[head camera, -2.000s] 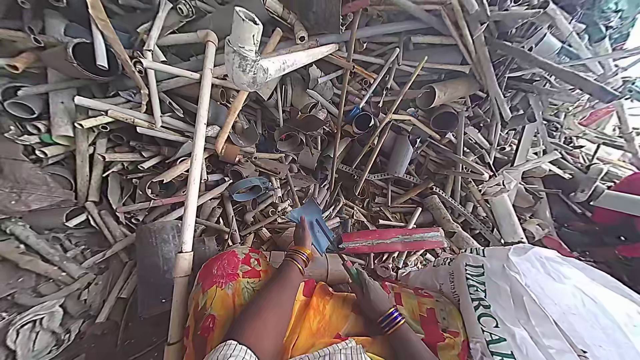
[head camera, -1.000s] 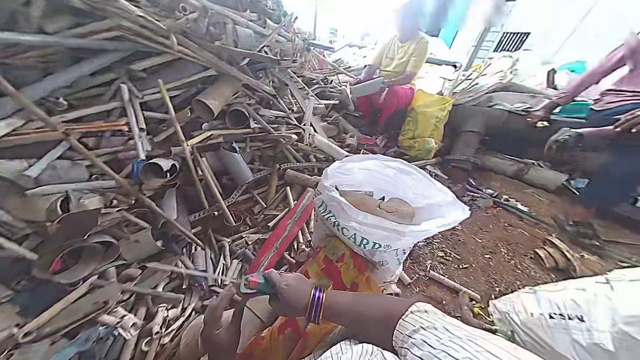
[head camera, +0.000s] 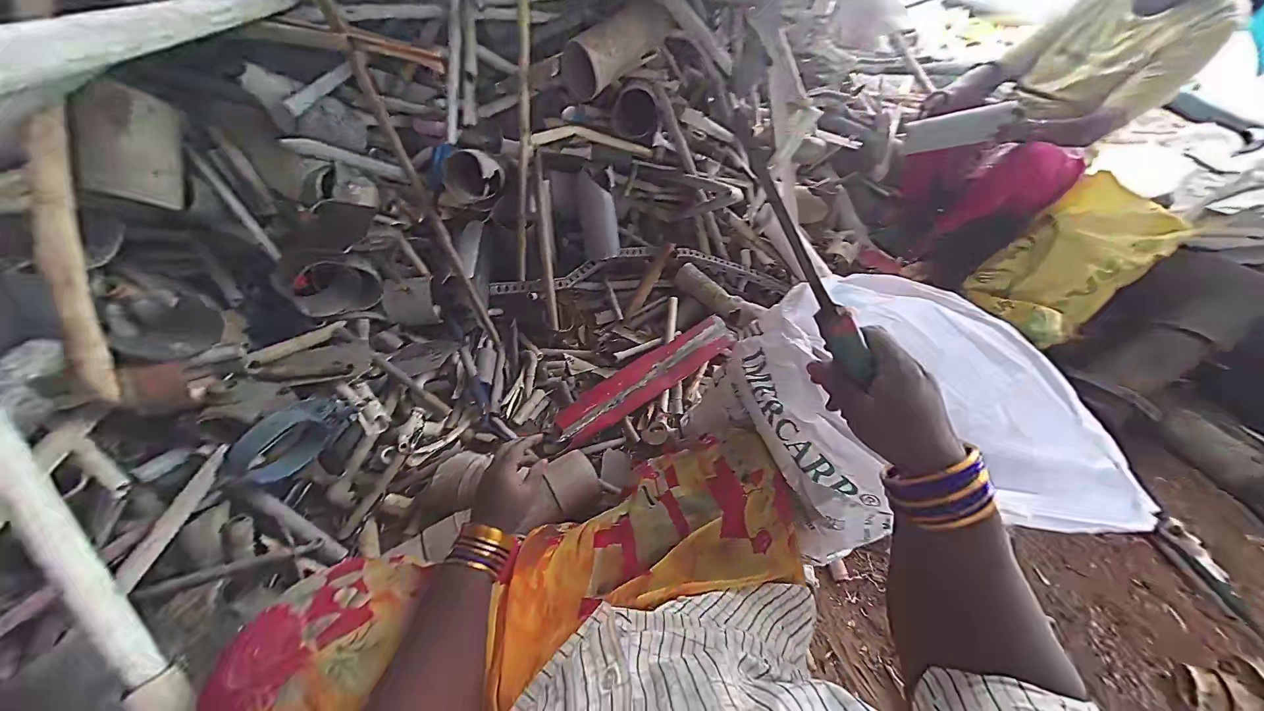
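Note:
My right hand (head camera: 894, 400) grips the green and red handle of a long dark blade (head camera: 790, 232), which is raised and points up and to the left over a white woven sack (head camera: 968, 385). Low at the centre, my left hand (head camera: 509, 489) rests on a short piece of tan pipe (head camera: 571, 482) beside my lap; whether its fingers close on the pipe or only touch it is unclear. A red bar with a grey stripe (head camera: 642, 380) lies slanted between my hands, just beyond the pipe.
Scrap plastic pipes (head camera: 612, 54) are heaped ahead and to the left. A white pipe (head camera: 79, 563) slants along the left edge. At the upper right, a person in a yellow top (head camera: 1136, 59) holds a pale piece, near a yellow sack (head camera: 1076, 257). Brown soil (head camera: 1086, 602) lies at the lower right.
The blue-grey piece at my left hand two seconds ago is no longer in it. My right hand has lifted the tool over the sack. The view has swung right, then partly back.

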